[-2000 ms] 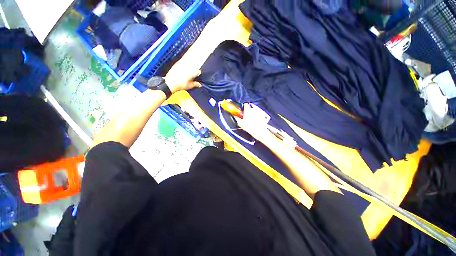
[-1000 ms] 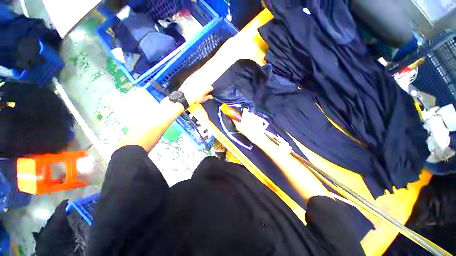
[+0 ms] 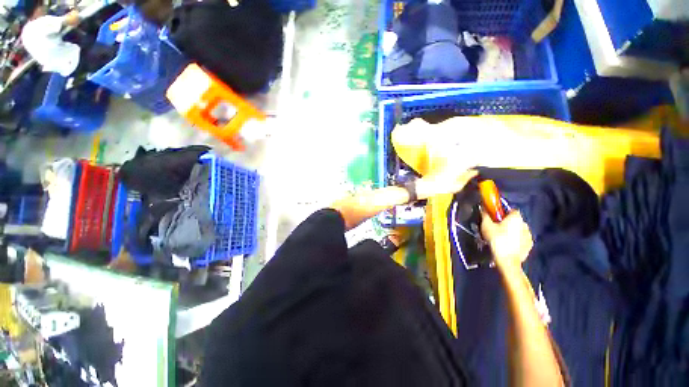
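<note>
Dark navy trousers (image 3: pixel 570 272) lie on the yellow table cover (image 3: pixel 521 140), at the right. My right hand (image 3: pixel 509 236) is closed around the orange-brown handle (image 3: pixel 491 199) of the steam iron. The iron's dark body with its pale rim (image 3: pixel 455 242) lies on the navy cloth, left of that hand. My left hand (image 3: pixel 453 181), with a dark watch at the wrist, is at the cloth's upper left edge, close to the iron's tip. It is overexposed, so whether its fingers grip the cloth is unclear.
More wrinkled navy cloth (image 3: pixel 646 227) lies at the far right. Blue crates (image 3: pixel 468 92) stand beyond the table; the farther one holds dark and blue-grey cloth. At the left are an orange stool (image 3: pixel 198 94), a blue crate of garments (image 3: pixel 236 208) and a red crate (image 3: pixel 92 205).
The view has swung left, so the table now sits at the right and more of the floor and crates show. My right hand is still on the iron; my left is still at the cloth edge.
</note>
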